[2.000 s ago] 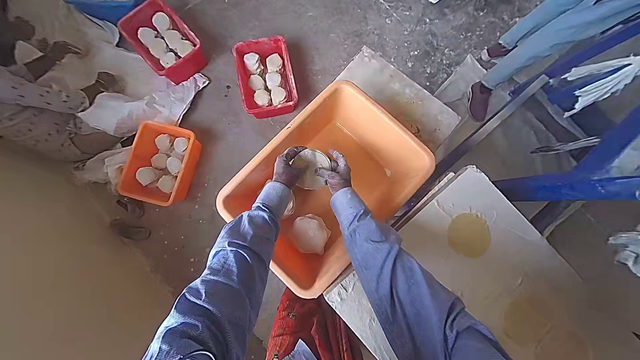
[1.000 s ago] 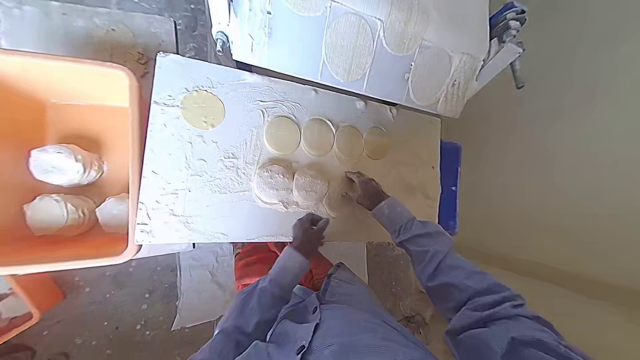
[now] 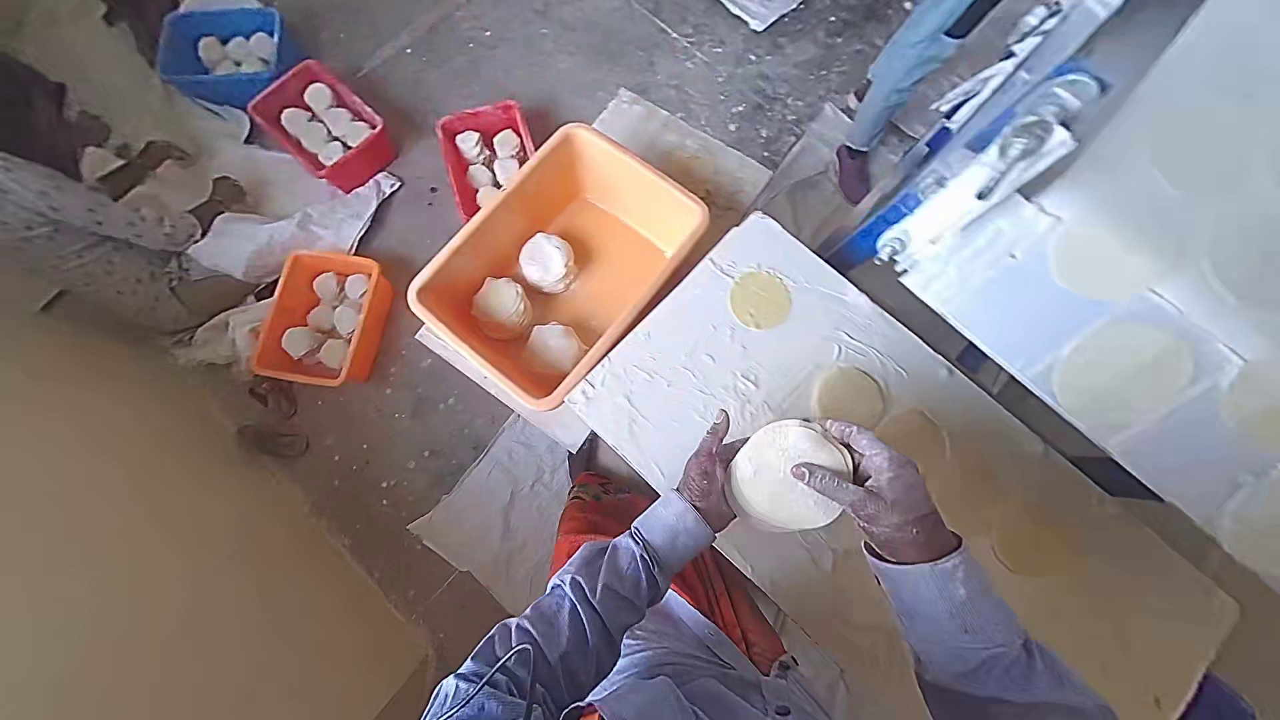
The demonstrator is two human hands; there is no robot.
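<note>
Between my hands is a stack of round, floured dough discs point(image 3: 788, 476), above the near side of a flour-dusted white board point(image 3: 690, 335). My left hand point(image 3: 712, 475) cups the stack's left edge, thumb raised. My right hand point(image 3: 888, 490) grips its right side, with fingers lying over the top disc. Flat dough discs lie on the board, one point(image 3: 761, 300) towards its far end and another point(image 3: 848, 396) just beyond the stack. A large orange plastic tub point(image 3: 430, 300) at the board's left end holds three stacks of discs, one of them whitest point(image 3: 547, 262).
Smaller tubs with disc stacks stand on the floor: blue point(image 3: 178, 62), red point(image 3: 375, 160), another red point(image 3: 455, 135) and orange point(image 3: 372, 330). A person sits at the far left. Another person's leg point(image 3: 895, 85) shows beyond a machine with a pale belt point(image 3: 1120, 330) at right.
The view has turned strongly. One second ago my hands were apart at the board, near floured stacks; now they are together around a stack.
</note>
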